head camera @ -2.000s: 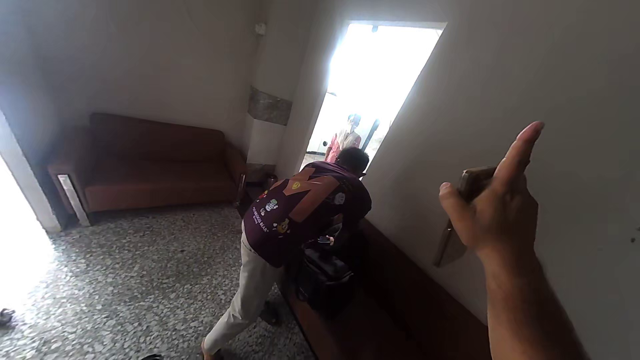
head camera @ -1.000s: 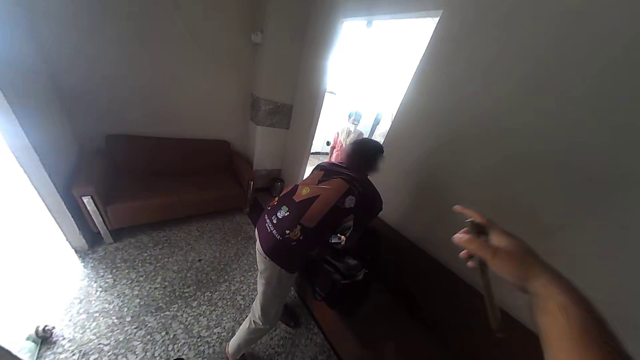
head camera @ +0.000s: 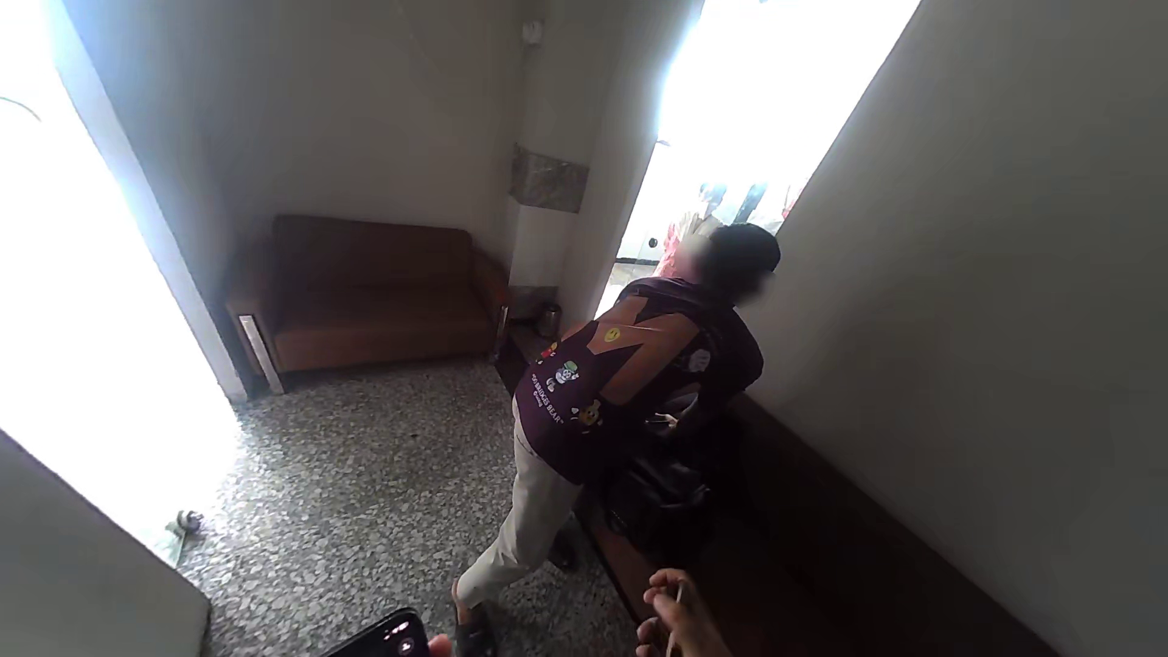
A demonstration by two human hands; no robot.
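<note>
At the bottom edge, a dark smartphone (head camera: 388, 636) is partly in view, with a fingertip of my left hand (head camera: 441, 646) against its right side; the rest of that hand is out of frame. My right hand (head camera: 680, 616) is low, right of centre, its fingers curled around a thin, narrow object (head camera: 675, 622) that I cannot identify. Beyond it, a black bag (head camera: 657, 493) rests on a long brown seat (head camera: 620, 561). Another person (head camera: 630, 365), in a printed dark top and light trousers, bends over the bag.
A brown sofa (head camera: 383, 319) stands against the far wall. A speckled stone floor (head camera: 356, 493) lies in front of it. Bright openings are at left and top right, with a further figure beyond the right one. A small metallic container (head camera: 548, 319) stands near the pillar.
My right hand has come down from its raised, pointing pose to the bottom of the view. The smartphone and left fingertip have come into view. The other person remains bent over the bag.
</note>
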